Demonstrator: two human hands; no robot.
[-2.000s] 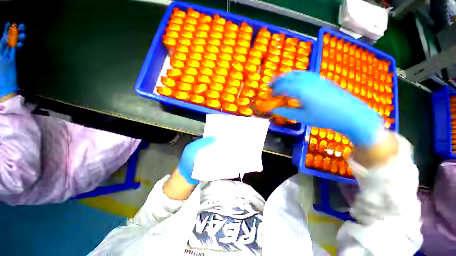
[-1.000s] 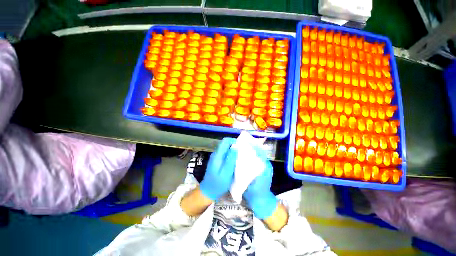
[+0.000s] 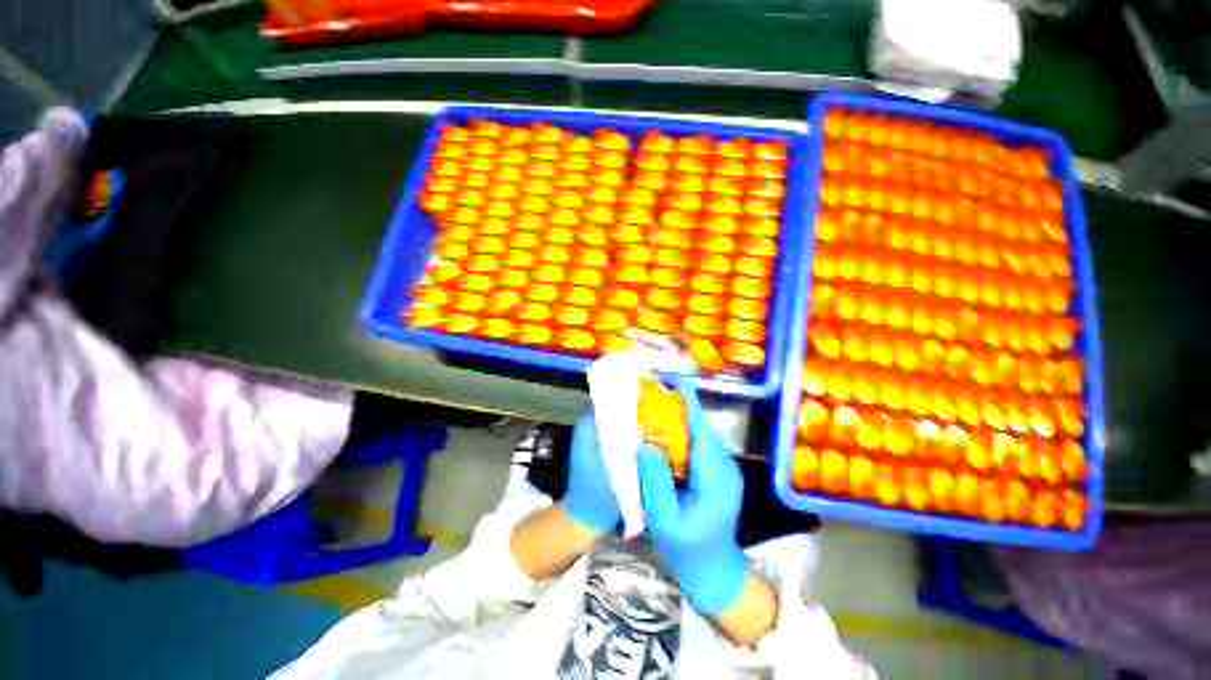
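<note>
My right hand, in a light blue glove, holds an orange-gold part upright between its fingers. My left hand, also gloved, holds a white wipe against the left side of the part; its fingers are partly hidden behind the wipe. Both hands are just off the front edge of the left blue tray, which holds rows of glossy orange-gold parts with a gap near the front. The right blue tray stands beside it, lengthwise, with even rows.
Both trays lie on a dark green bench. A white stack of wipes is beyond the right tray. Red-orange trays are at the top edge. A person's pink sleeve and blue-gloved hand with an orange part are at left; another pink sleeve is at lower right.
My right hand went from the left tray to my left hand at the wipe. The wipe, first spread flat, is now folded narrow, and the orange part shows beside it. The view has shifted.
</note>
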